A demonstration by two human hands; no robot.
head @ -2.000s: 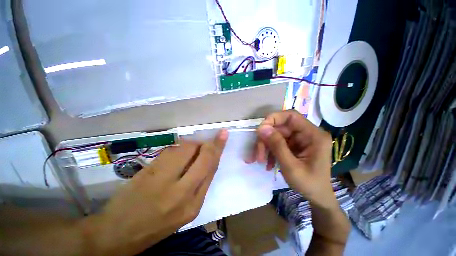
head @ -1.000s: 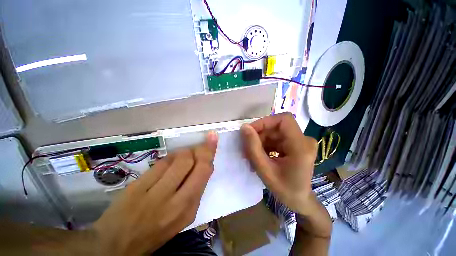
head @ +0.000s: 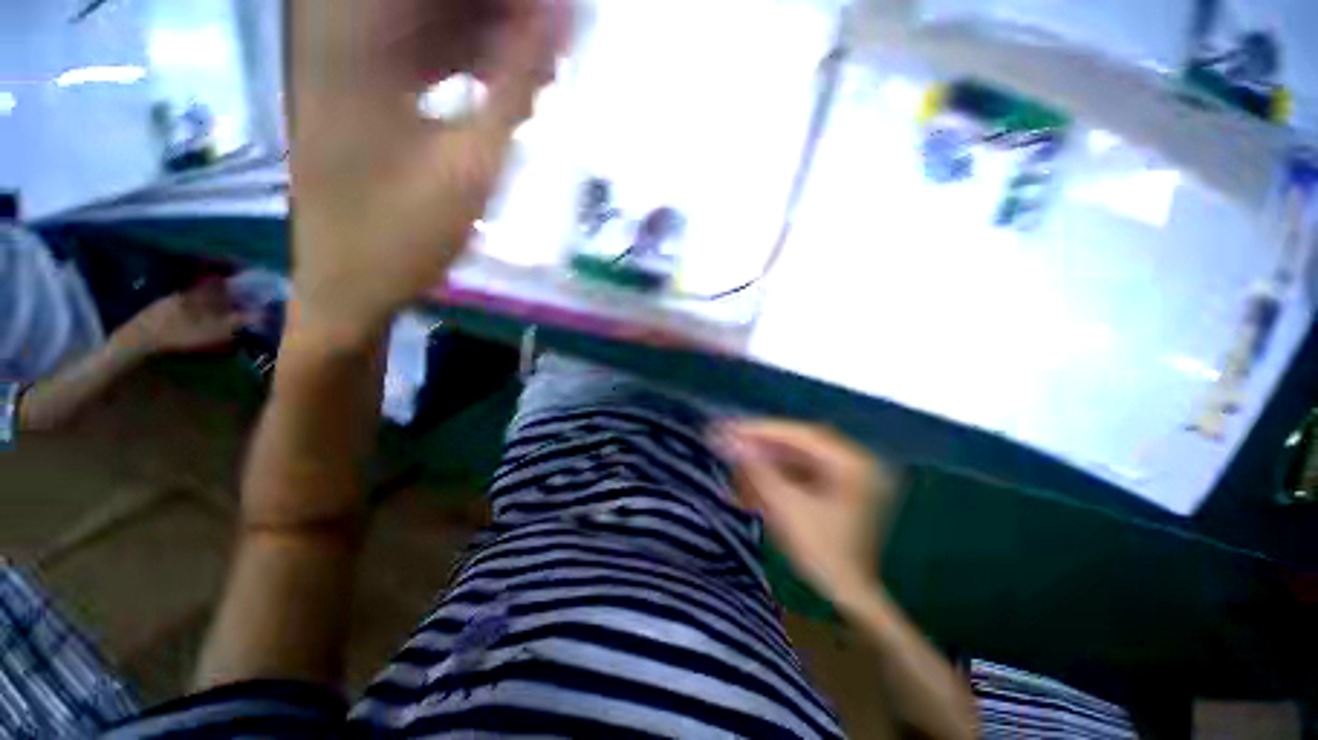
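A white panel [head: 954, 297] lies on the bench at right, with a green circuit board [head: 990, 104] at its upper edge. Another white panel [head: 679, 123] lies left of it, with a green circuit board [head: 622, 273] at its near edge and a thin dark wire. My left hand [head: 412, 159] is raised in front of that panel's left side, blurred and cut by the top edge. My right hand [head: 810, 499] is low in front of the bench edge, near my striped shirt, fingers bent and blurred. I cannot tell whether either hand holds anything.
The dark green bench edge [head: 896, 422] runs across in front of me. Another person's hand [head: 195, 315] is at the left, beside the bench. More white panels [head: 72, 109] lie at the upper left. A gold-coloured item [head: 1302, 466] shows at the right rim.
The view has swung left and down. Both hands have left the panel's strip edge; my left hand is now raised, my right hand low in front of the bench.
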